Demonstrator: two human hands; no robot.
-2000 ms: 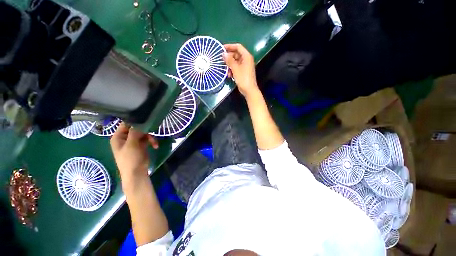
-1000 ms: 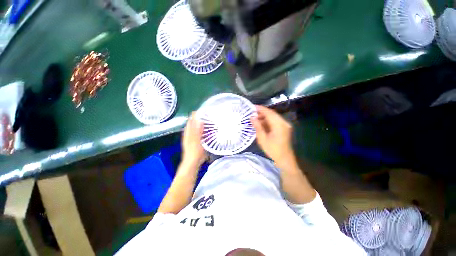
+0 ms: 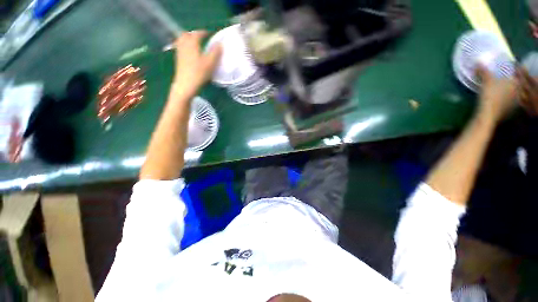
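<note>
White fan grilles (image 3: 236,56) lie overlapping left of the bench press, and another white grille (image 3: 202,124) lies nearer the bench edge, partly behind my left forearm. My left hand (image 3: 197,62) is over the bench at their left, fingers and thumb apart, with the thumb at the rim of the upper grille; no held thing shows. My right hand (image 3: 497,94) reaches far right, its fingers gripping the lower rim of a white grille (image 3: 476,54) on the bench. Both hands are blurred.
The dark press head (image 3: 336,41) overhangs the bench (image 3: 395,88) in the middle. Copper-coloured rings (image 3: 122,92) lie at the left, near black items (image 3: 56,130). A blue stool (image 3: 209,203) is below the edge. Another person's hand (image 3: 527,85) is at the far right.
My hands have parted from the grille held between them in front of my body. My left hand has moved up to the grilles, my right hand far right. No grille is now in front of me.
</note>
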